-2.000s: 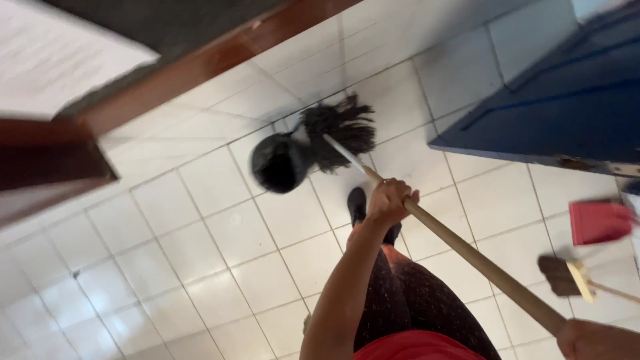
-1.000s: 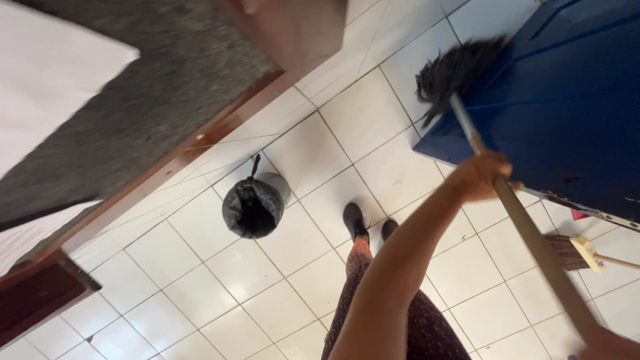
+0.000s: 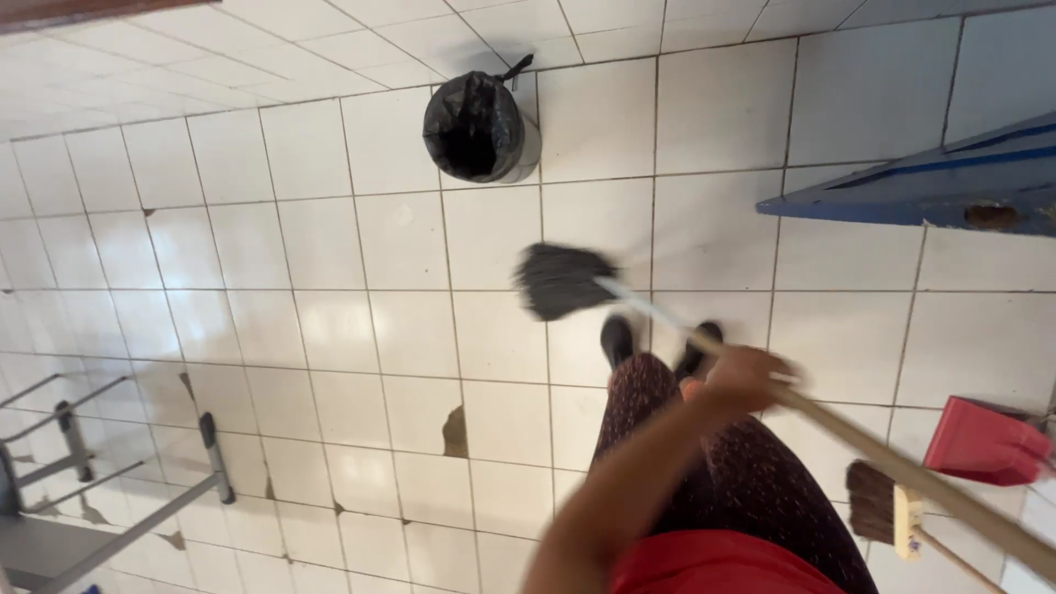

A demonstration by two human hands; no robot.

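Note:
A mop's long wooden handle (image 3: 899, 466) runs from the lower right toward my feet. My left hand (image 3: 749, 378) is closed around it, near where it meets a pale lower section. The dark, stringy mop head (image 3: 565, 280), blurred, lies against the white floor tiles just in front of my dark shoes. My right hand is outside the view; the handle passes out at the right edge.
A bin lined with a black bag (image 3: 477, 136) stands near the tiled wall. A blue panel (image 3: 916, 194) juts in at right. A red dustpan (image 3: 986, 445) and a broom (image 3: 874, 503) are at lower right. A metal-legged piece of furniture (image 3: 157, 520) stands lower left.
The mop head has moved from beside the blue panel to the floor before my shoes. My right hand, partly seen at the lower right edge earlier, has left the view. The view has shifted.

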